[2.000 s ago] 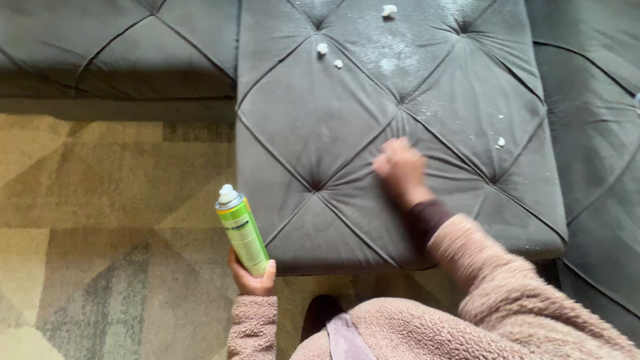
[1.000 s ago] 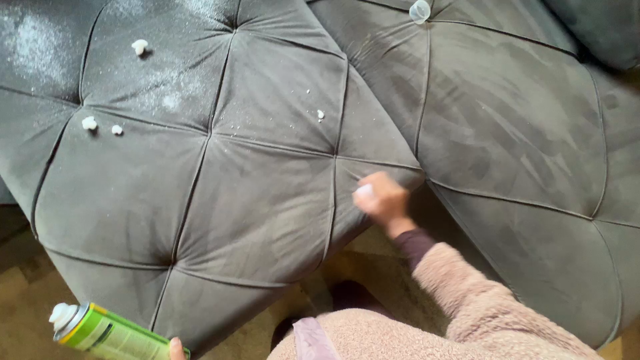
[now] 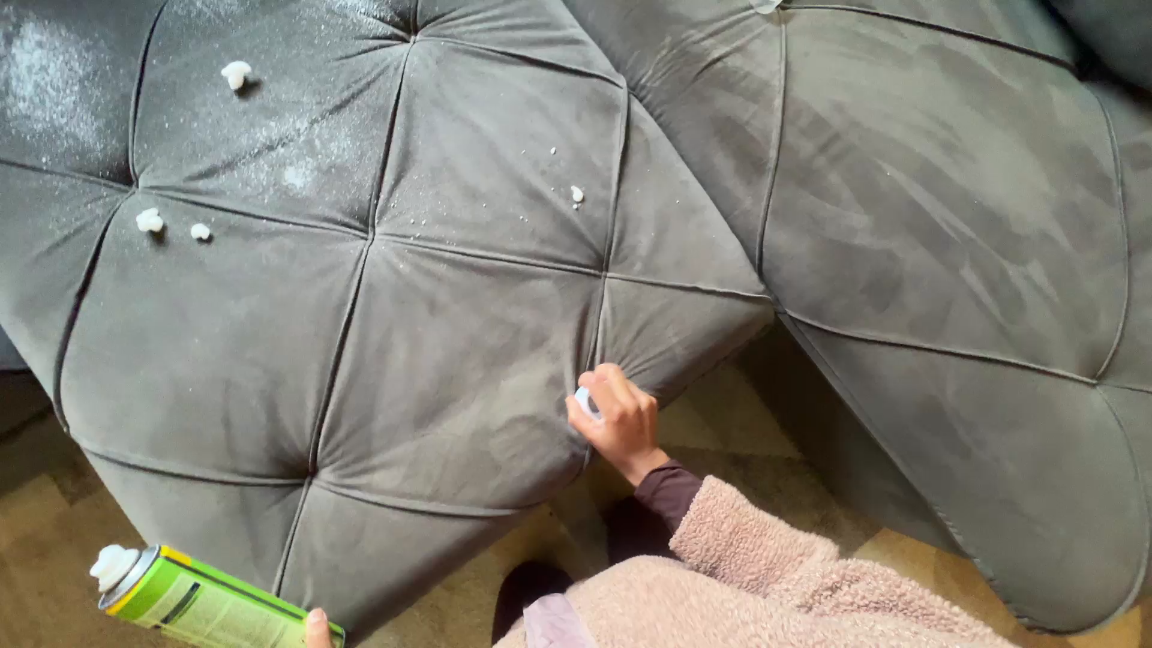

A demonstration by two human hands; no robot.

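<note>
At the bottom left, my left hand (image 3: 319,630) holds a green aerosol can (image 3: 220,598) with a white nozzle, tilted to the left; only a finger of the hand shows. My right hand (image 3: 619,421) is closed around a small white object (image 3: 587,402), mostly covered by the fingers, at the front edge of a grey tufted ottoman (image 3: 450,378). White foam blobs (image 3: 236,76) lie on the fabric at the upper left, and a smaller white bit (image 3: 577,193) sits farther right. White powdery residue (image 3: 54,90) is spread over the far left part.
A grey upholstered sofa seat (image 3: 945,225) adjoins the ottoman on the right. At the top edge, a clear round piece (image 3: 767,4) is partly cut off. A patterned rug (image 3: 54,540) covers the floor below, where dark footwear (image 3: 531,589) shows.
The view has swung to the right since the oldest frame. My right hand has moved a little to the left along the ottoman's front since one second ago. The can stays in my left hand.
</note>
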